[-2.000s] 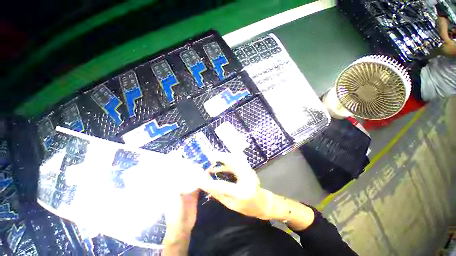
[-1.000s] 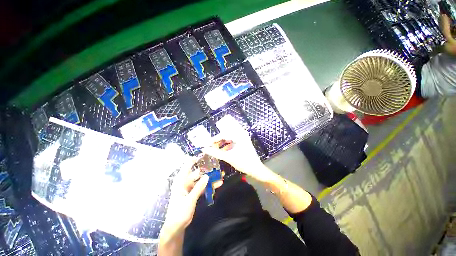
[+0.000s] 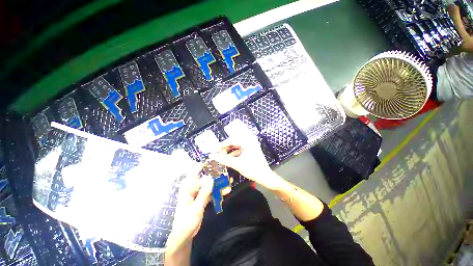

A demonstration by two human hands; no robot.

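My left hand [image 3: 189, 208] holds an electronic part [image 3: 220, 183] with a grey-brown block end and a bright blue tail hanging down. My right hand [image 3: 248, 160] is at the part's upper end, thumb and fingertips pinched; glare hides whether a small piece is between them. A large glossy adhesive sheet [image 3: 150, 224] with rows of small printed rectangles lies over the left near side of the black tray [image 3: 194, 111], strongly glaring. In the tray's far row lie several grey parts with blue tails. Two blue pieces on white backing lie in the middle row.
A second printed sheet [image 3: 303, 88] lies at the tray's right end. A round cream fan [image 3: 392, 85] stands right of it, with a black bag [image 3: 350, 156] below. Another person's arm [image 3: 459, 26] is at black trays at upper right. Blue parts show at the left edge.
Two seconds ago the hands were lower by the sheet, with the blue part near the tray. The part then came up in my left hand; over the last second the hands barely moved.
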